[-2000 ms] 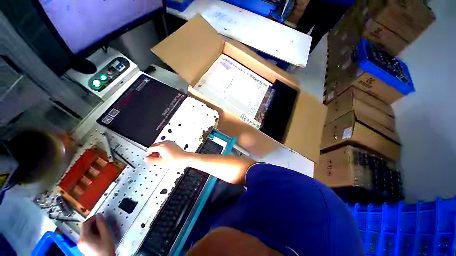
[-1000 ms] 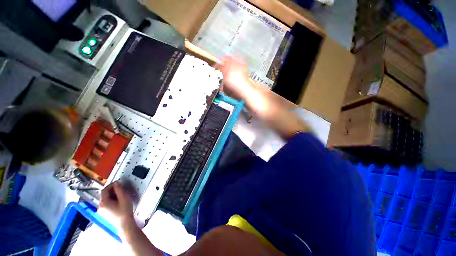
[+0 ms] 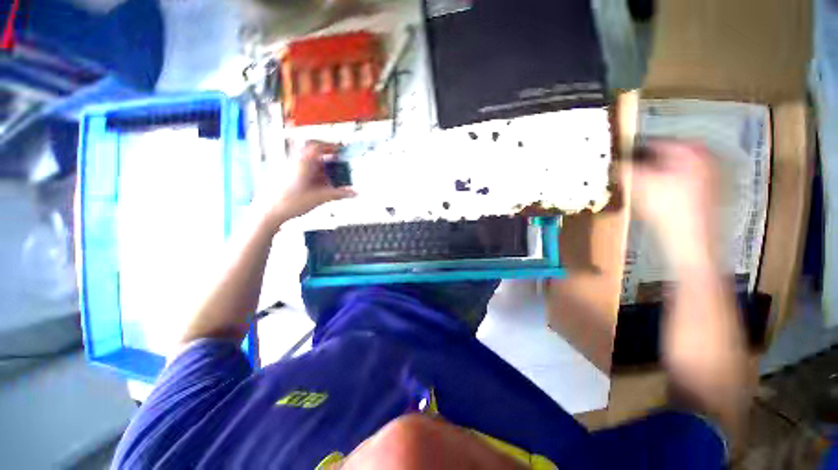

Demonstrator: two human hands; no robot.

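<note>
My left hand (image 3: 311, 184) is over the light plate, below the orange-red fixture (image 3: 333, 79). Its thumb and fingers are around a small black part (image 3: 338, 173) at their tips. The fixture's row of pockets shows no black parts. My right hand (image 3: 675, 179) is blurred, over the open carton (image 3: 798, 211) at right. A small dark shape shows at its fingertips, too blurred to tell whether it is held. The carton holds a printed sheet (image 3: 749, 151) and a black item (image 3: 639, 332).
A blue tray (image 3: 95, 229) with a white bottom and a black row along its far edge is at left. A keyboard (image 3: 413, 240) in a teal frame (image 3: 441, 275) lies nearest my body. A white spotted board (image 3: 551, 156) and a black printed pad (image 3: 515, 60) lie beyond it.
The view has swung left and now faces the bench squarely. The black part on the plate is now in my left hand. My right hand has moved from the carton's near edge further over the carton.
</note>
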